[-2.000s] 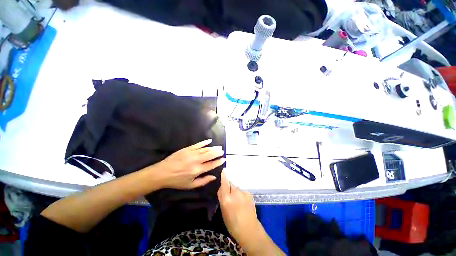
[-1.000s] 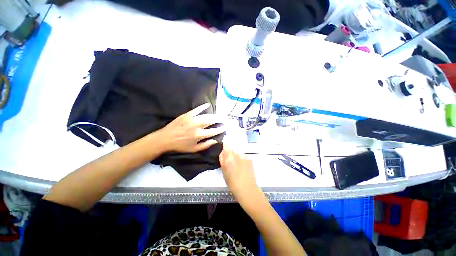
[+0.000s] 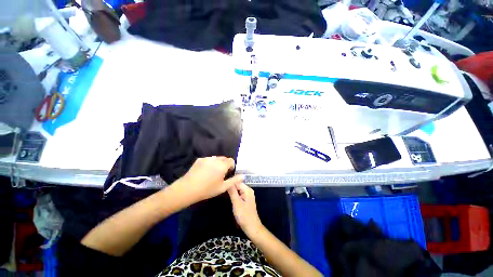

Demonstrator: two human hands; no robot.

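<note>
A black cloth piece [image 3: 184, 132] lies on the white table, its right edge running up to the presser foot and needle area [image 3: 254, 101]. A white cord loop [image 3: 130, 181] shows at its lower left. My left hand [image 3: 208, 176] holds the cloth's lower right corner near the table's front edge, fingers bent together. My right hand [image 3: 243, 203] is beside it, its fingertips pinched at the same corner, just over the table edge; the cloth between them is mostly hidden. The sewing machine [image 3: 319, 92] stands right of the cloth.
Dark snips [image 3: 313, 152], a thin stick [image 3: 333, 142], a phone [image 3: 373, 153] and a control pad [image 3: 418, 150] lie to the right. Scissors [image 3: 50, 106] lie on a blue sheet at far left. A black cloth heap [image 3: 227, 24] is behind. Blue crates [image 3: 367, 216] and a red crate [image 3: 457, 227] are below.
The view has shifted, showing more at the left. My hands have moved down the cloth's right edge to its lower corner. My left hand has gone from spread flat to bent fingers.
</note>
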